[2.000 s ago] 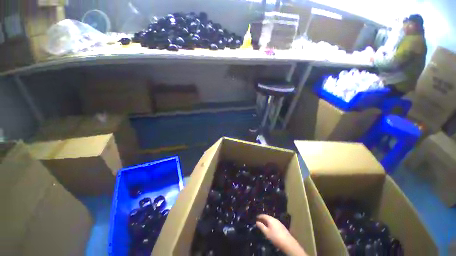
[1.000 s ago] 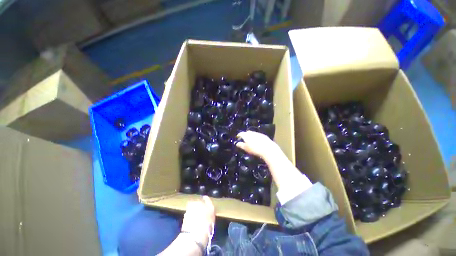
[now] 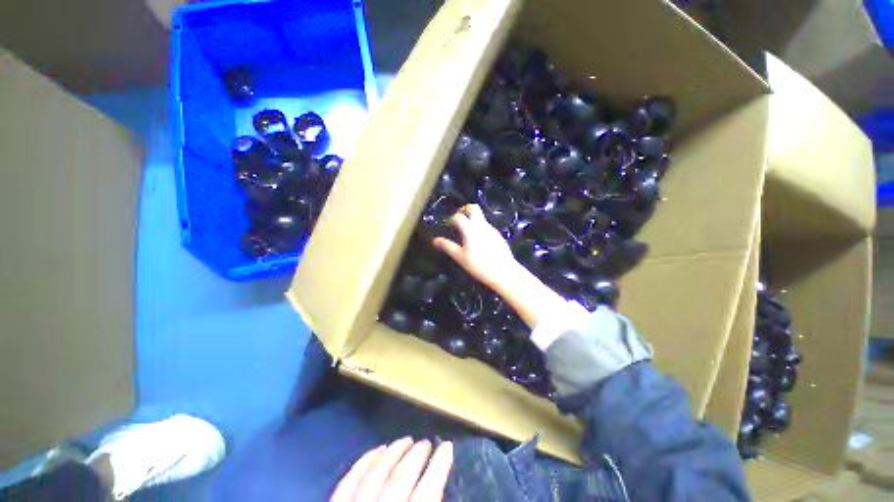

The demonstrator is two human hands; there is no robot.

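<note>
The open brown carton (image 3: 372, 196) stands tilted in front of me, with many glossy black plastic housings (image 3: 578, 162) and thin pale wires inside. My right hand (image 3: 475, 245) reaches into it from the lower right, thumb and fingertips at a black housing near the left wall; whether it grips the housing is unclear. My left hand (image 3: 397, 473) lies on my lap at the bottom edge, fingers extended, partly cut off, with nothing seen in it. The blue tote (image 3: 206, 147) at upper left holds a smaller pile of black housings (image 3: 284, 176).
A second open carton (image 3: 819, 225) with black housings (image 3: 769, 373) stands against the right side. A large brown carton (image 3: 59, 245) fills the left. A white shoe (image 3: 167, 453) is on the blue floor (image 3: 235, 343) at lower left.
The view has moved closer and the main carton now appears rotated and tilted. My left hand has left the carton's near edge for my lap. My right hand is nearer the carton's left wall.
</note>
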